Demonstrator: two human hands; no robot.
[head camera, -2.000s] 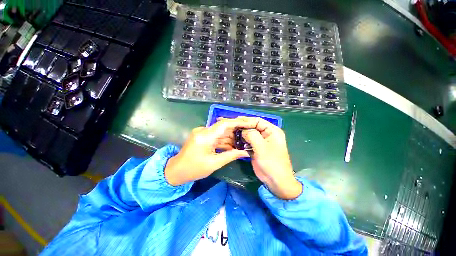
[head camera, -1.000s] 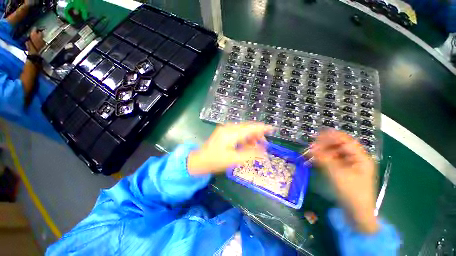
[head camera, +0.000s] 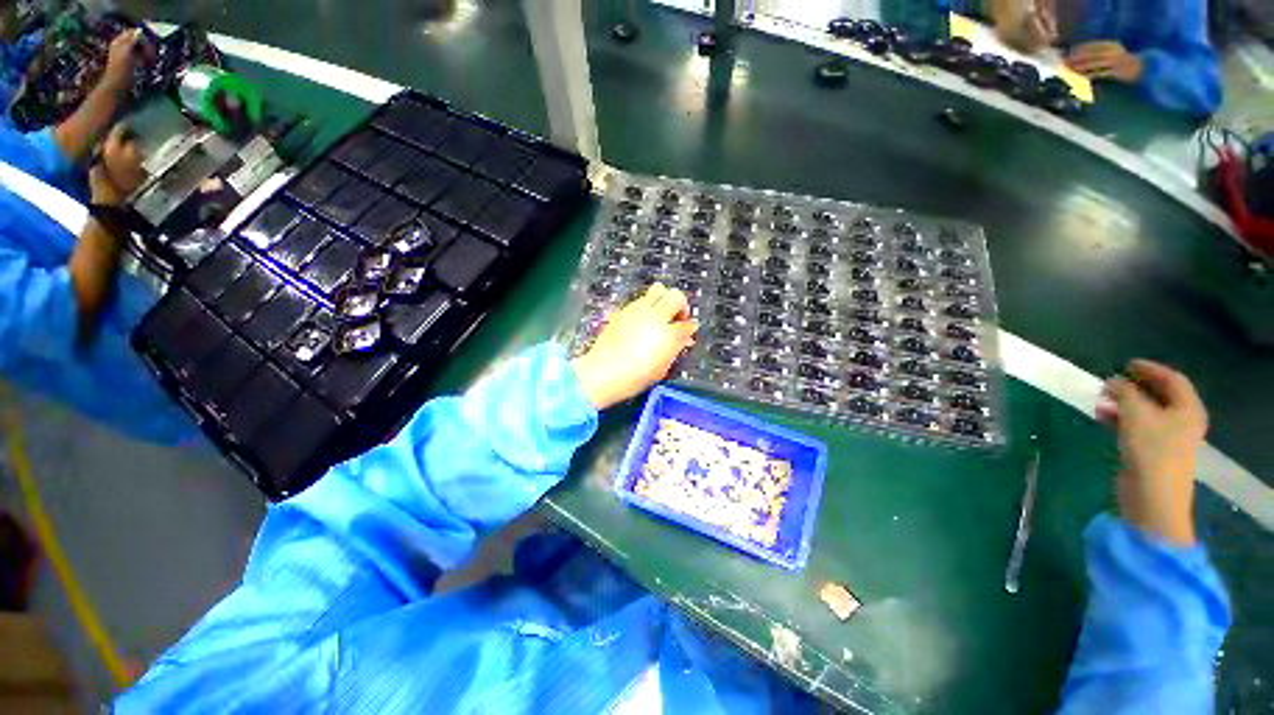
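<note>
My left hand (head camera: 640, 344) is over the front left part of the clear blister tray (head camera: 855, 418), fingers bent down at its pockets; whether it grips a part is hidden. The tray holds rows of small dark components (head camera: 915, 345). My right hand (head camera: 1162, 419) is raised at the far right over the belt's pale edging, fingers curled; I cannot tell if it holds anything. The blue parts bin (head camera: 815, 489) lies in front of the tray, with small pale gold pieces (head camera: 715, 478) heaped in it.
A black blister tray (head camera: 475, 168) at left holds several loose black housings (head camera: 361, 300). Silver tweezers (head camera: 1026, 520) lie right of the bin. A small tan piece (head camera: 840, 601) lies near the bench edge. A pale post (head camera: 562, 84) stands behind. Other workers' hands show at left and top right.
My left hand has moved from above the bin to the clear tray. My right hand has moved away right, over the belt edging. The bin is now fully uncovered. The view has shifted.
</note>
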